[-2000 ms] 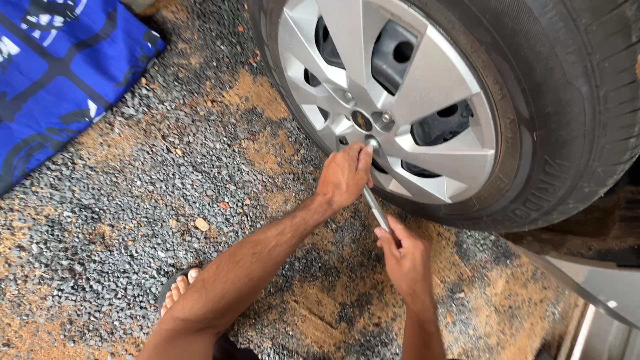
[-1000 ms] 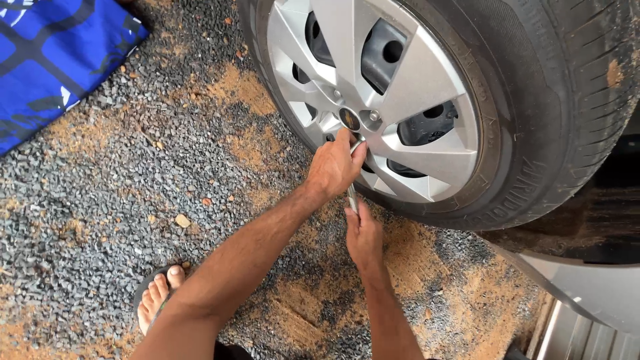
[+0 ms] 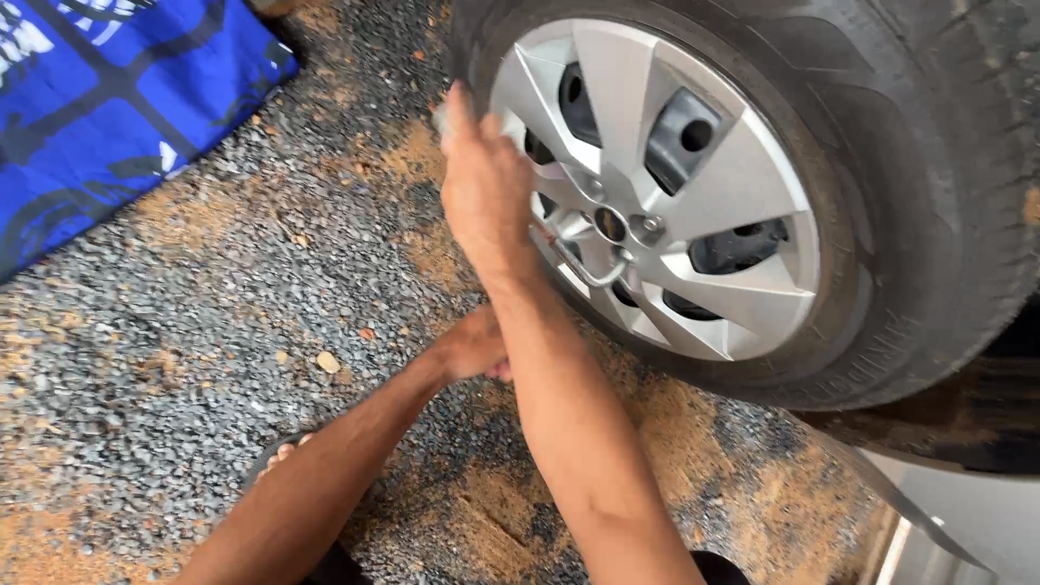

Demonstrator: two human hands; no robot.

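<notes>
A bent metal lug wrench (image 3: 597, 280) has one end at a nut position below the centre cap of a silver car wheel (image 3: 723, 195). Its handle runs up and left behind my right wrist. My right hand (image 3: 487, 187), blurred, is raised at the wheel's left edge, one finger pointing up; its hold on the handle is unclear. My right forearm crosses in front of my left hand (image 3: 475, 345), which is low beside the tyre (image 3: 902, 162), fingers partly hidden. What the left hand holds, if anything, does not show.
Blue patterned fabric (image 3: 122, 89) lies on the gravel (image 3: 244, 301) at the upper left. My foot (image 3: 280, 459) is at the lower left, mostly behind my left forearm. A silver car body panel (image 3: 959, 496) is at the lower right.
My right hand has moved up and left from below the wheel and now crosses over the left arm. The left hand has left the nut area and dropped lower. The wrench handle has swung up-left.
</notes>
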